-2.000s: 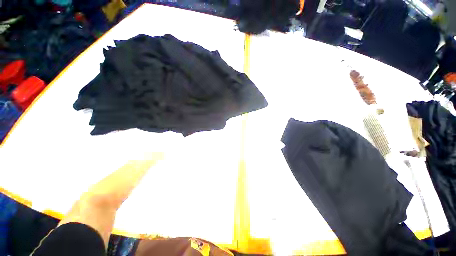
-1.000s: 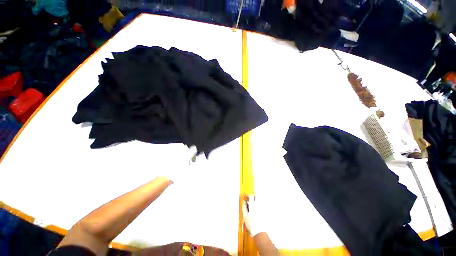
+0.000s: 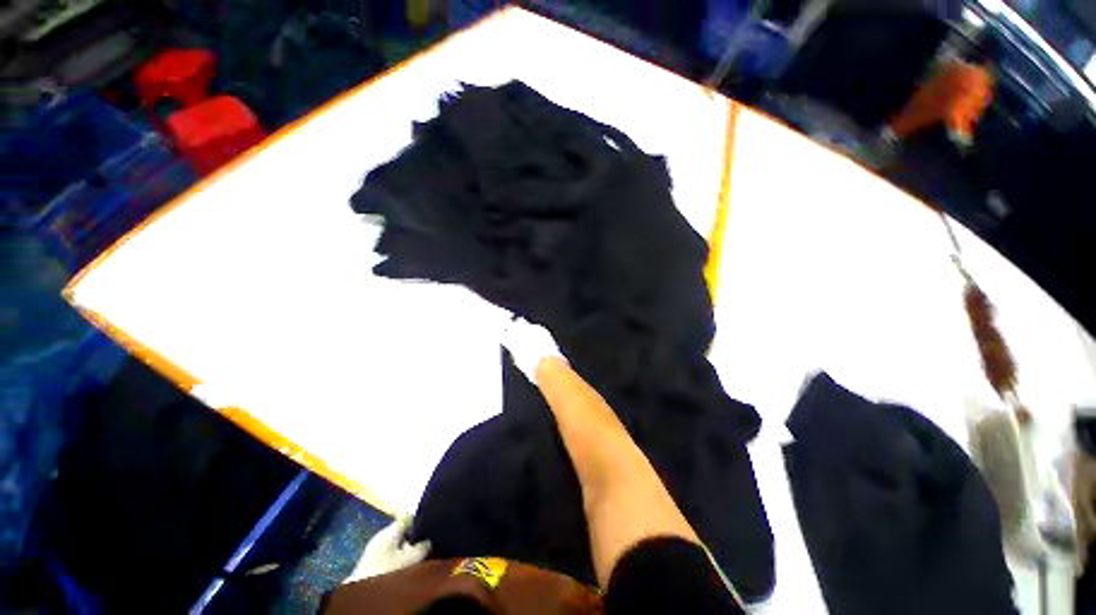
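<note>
A black garment (image 3: 505,481) spreads from the near table edge up to the loose black pile (image 3: 517,180) on the white table; where one ends and the other begins is hard to tell. My right hand (image 3: 529,346), in a white glove, reaches across it and pinches a raised edge below the pile; its fingertips are unclear. My left hand (image 3: 391,550), also white-gloved, is low at the near table edge, against the garment's left side, and appears to grip it. Its fingers are partly hidden.
Another black heap (image 3: 895,505) lies at the right. A reddish-brown bundle (image 3: 990,336) and a pale patterned sheet (image 3: 1004,463) are beyond it. Yellow tape (image 3: 725,198) crosses the white table. Red stools (image 3: 214,130) stand beyond the left edge.
The view has turned left. Black cloth now reaches from the pile to the near edge, where white table showed. My right hand has moved up onto it; my left hand is now low at the edge.
</note>
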